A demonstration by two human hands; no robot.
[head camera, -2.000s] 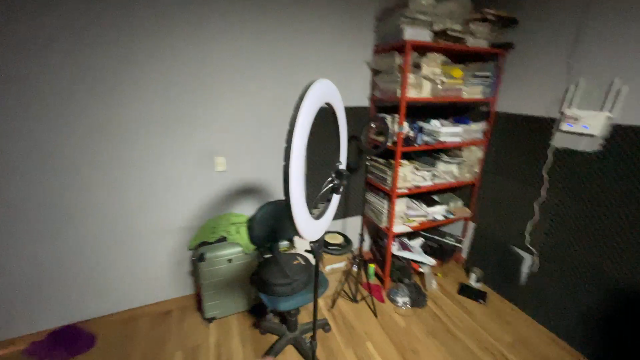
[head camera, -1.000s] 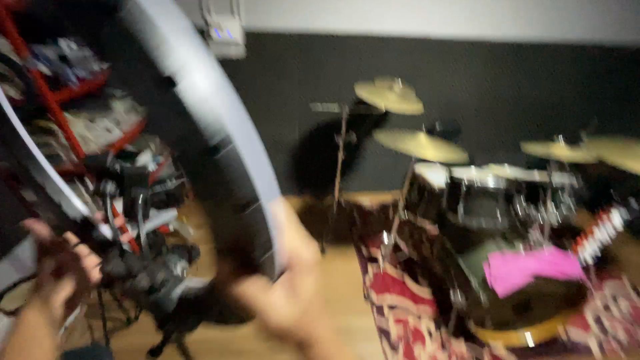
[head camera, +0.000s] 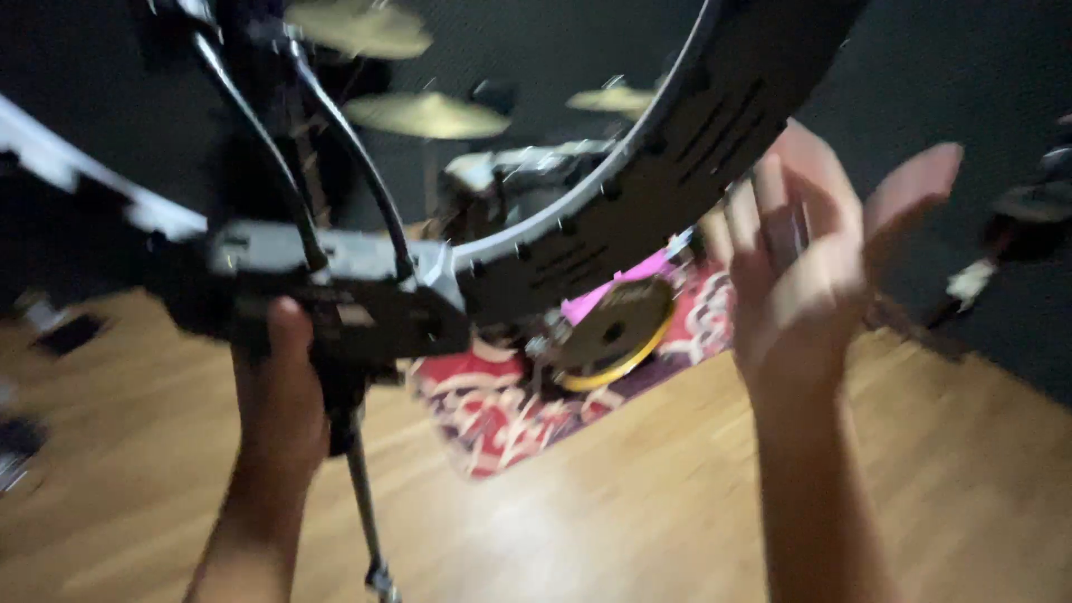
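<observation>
A large ring light (head camera: 620,201) fills the upper part of the head view, its black back towards me. My left hand (head camera: 285,385) grips the base of the ring beside the stand joint, thumb up; its other fingers are hidden. Two flexible arms (head camera: 352,151) rise from the grey bracket there, and the stand's pole (head camera: 360,477) runs down below. My right hand (head camera: 796,243) is at the ring's right outer edge, thumb spread away and fingers apart; blur leaves unclear whether the fingertips touch the rim.
Behind the ring stands a drum kit with cymbals (head camera: 431,115) and a bass drum (head camera: 615,331) bearing a pink cloth (head camera: 615,285). It stands on a red patterned rug (head camera: 502,419) over a wood floor (head camera: 586,519). A dark wall (head camera: 963,75) is behind.
The view has swung right from the shelf and wall to the drum kit. My left hand has come onto the ring light's base; my right hand, on the ring a second ago, has its thumb spread away.
</observation>
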